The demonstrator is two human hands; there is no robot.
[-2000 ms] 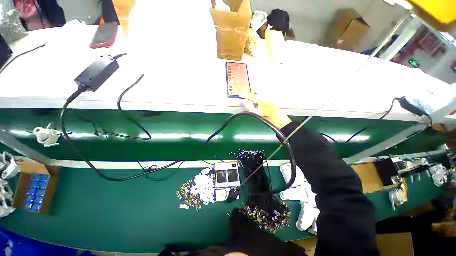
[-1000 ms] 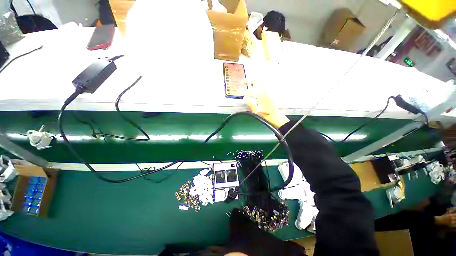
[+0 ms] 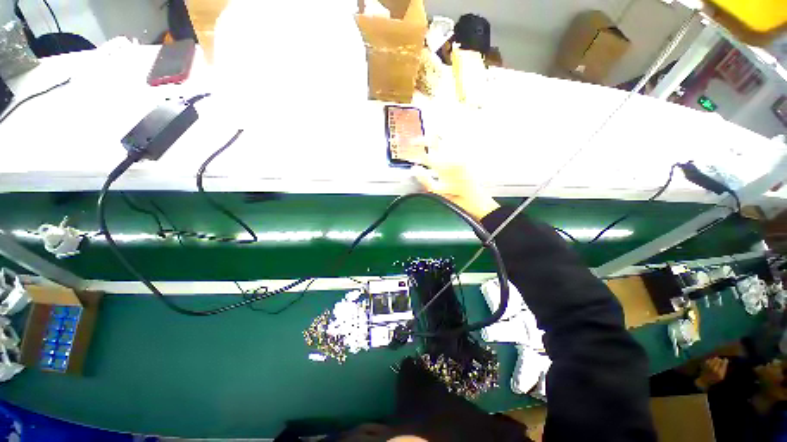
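A smartphone (image 3: 406,135) with a lit reddish screen lies on the white upper shelf (image 3: 302,155). My right hand (image 3: 456,184) reaches up to the shelf edge, fingers at the phone's lower right; glare washes the fingers out, so touch or grip cannot be told. My left hand is not in view. Below on the green bench (image 3: 198,371) are a black lead bundle (image 3: 440,302) with a brassy connector heap (image 3: 462,373), a grey box-like fixture (image 3: 390,302), small white fittings (image 3: 348,321) and a brown-gold pile (image 3: 321,335).
A battery carton (image 3: 59,335) stands at the left. White housings (image 3: 526,367) lie beside my right sleeve. A black adapter (image 3: 160,129) and a red-edged phone (image 3: 172,62) lie on the shelf. A thick cable loops before the bench. Another person's hands (image 3: 712,371) show at lower right.
The view has shifted slightly. My right hand stays beside the phone, its fingers moving a little at the phone's lower edge. Another person's hands have moved at the lower right.
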